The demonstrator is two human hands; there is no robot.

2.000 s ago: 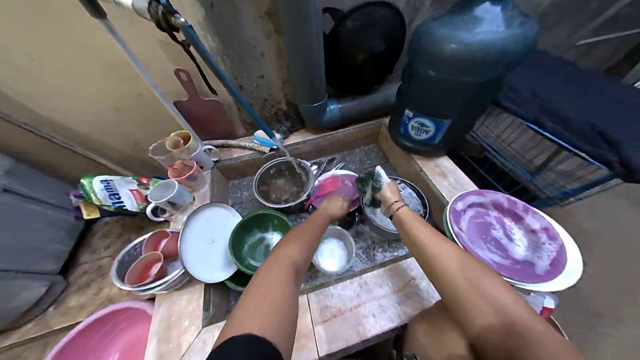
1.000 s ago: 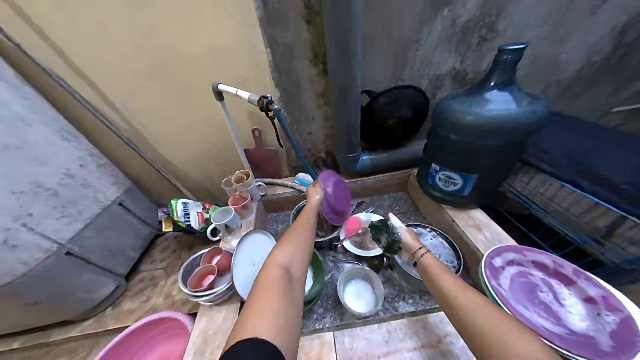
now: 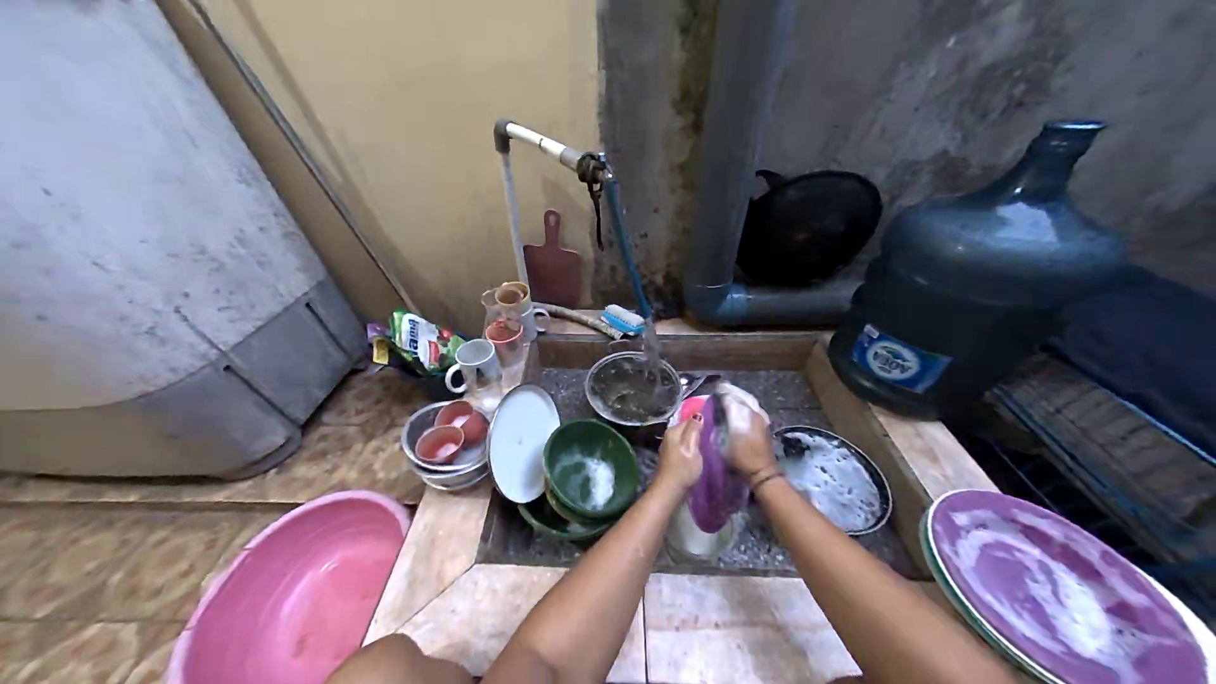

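Note:
My left hand grips the rim of a purple plastic bowl, which is tilted on edge over the sink. My right hand, covered in suds, presses a dark scrubbing pad against the bowl's other side; the pad is mostly hidden. Left of my hands, a green bowl holds some foam, beside a white plate. Water runs from a blue hose into a metal pot. To the right lies a pan full of suds.
Soapy purple plates rest on the right ledge, near a large water jug. Cups and stacked bowls line the left ledge. A pink basin sits on the floor, lower left. A blue brush lies behind the sink.
The purple bowl, raised in my left hand a second ago, is now lower and upright on edge between both hands. My right hand has come up to it with the pad.

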